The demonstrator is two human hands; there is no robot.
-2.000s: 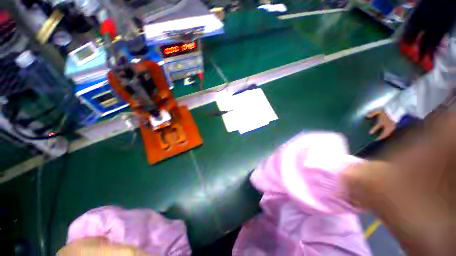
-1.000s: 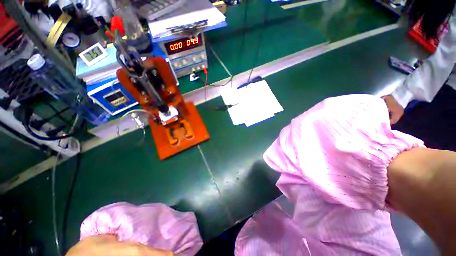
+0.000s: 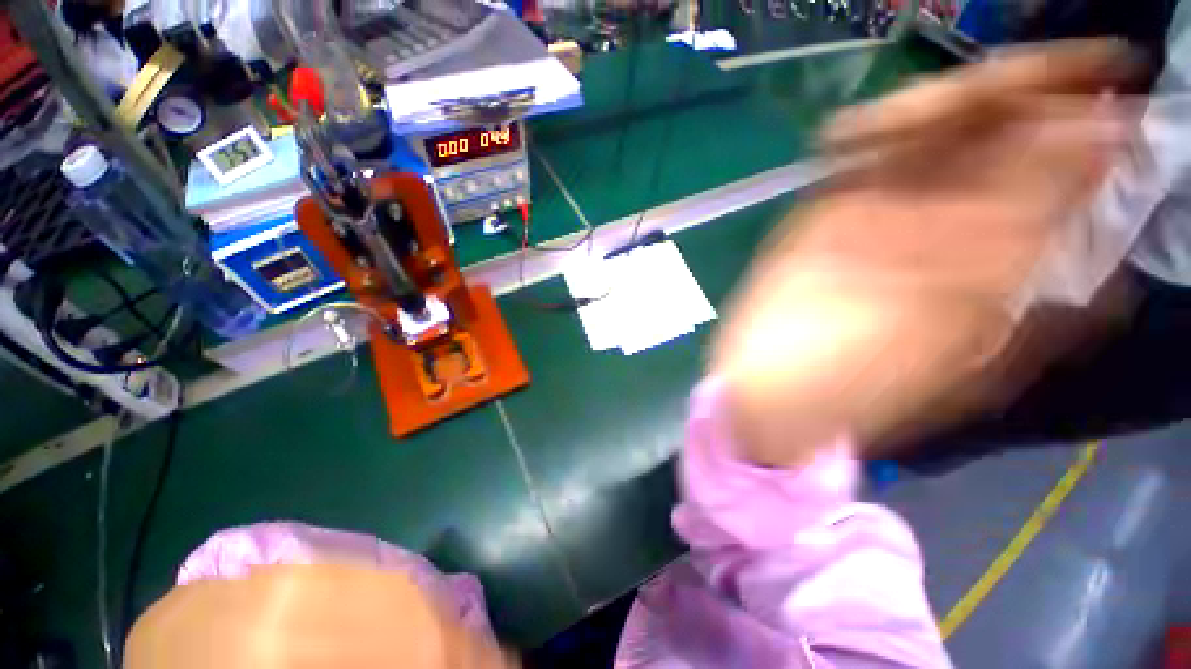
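Note:
My right hand point(image 3: 888, 275) is raised at the right, large and strongly blurred, above a pink sleeve; whether its fingers hold anything cannot be told. At the bottom left edge, bare skin of my left hand or wrist point(image 3: 314, 621) shows beside its pink sleeve, cut off, with no fingers visible. The orange-red toggle-clamp fixture point(image 3: 457, 379) stands on the green bench, left of centre, away from both hands. A small white block point(image 3: 425, 320) sits under its dark mechanism. White paper sheets point(image 3: 643, 301) lie right of the fixture.
Behind the fixture stand a power supply point(image 3: 477, 163) with red digits and a blue-fronted instrument point(image 3: 287, 272) with a small display clock point(image 3: 237, 156) on top. A water bottle point(image 3: 157, 242) and power strip point(image 3: 98, 353) are at left. Another person's pale sleeve point(image 3: 1162, 196) shows at right.
My right hand has swung from the lower right edge up and inward, its sleeve drawn lower. More bare skin shows at my left sleeve. The fixture and papers stay on the bench.

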